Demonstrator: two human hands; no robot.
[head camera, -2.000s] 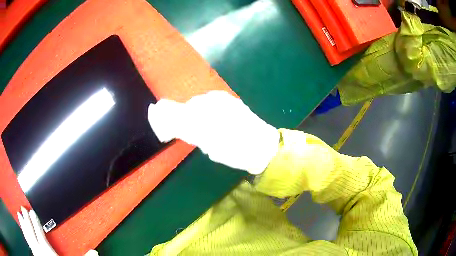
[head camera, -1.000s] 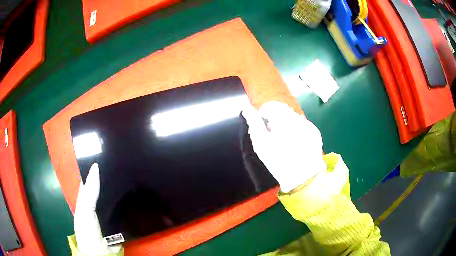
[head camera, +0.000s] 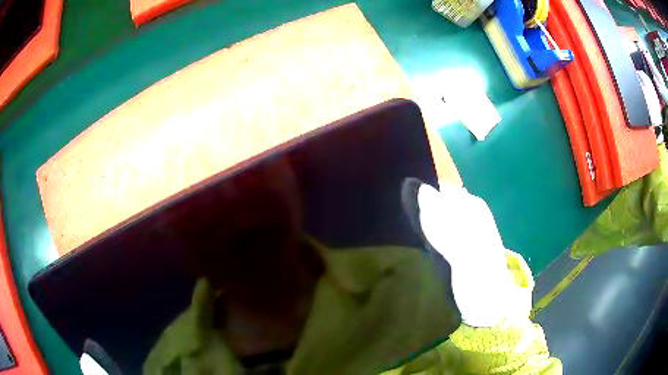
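A tablet is held up close to the camera, tilted, its glossy black screen facing me and reflecting a yellow smock. My right hand, in an overexposed white glove, grips its right edge with the thumb on the screen side. My left hand is at the lower left edge of the tablet, mostly cut off by the picture's rim; only a gloved thumb shows. The orange foam pad lies behind and below the tablet on the green mat.
A white wipe or paper lies right of the pad. A blue tape dispenser and a pale bottle stand at the right rear. Stacked red foam pads bear a grey tablet. Another person's yellow sleeve is at right.
The tablet has come up off the foam pad and towards me, tilted, with both hands at its edges. The light streak on its screen has given way to a reflection of the smock.
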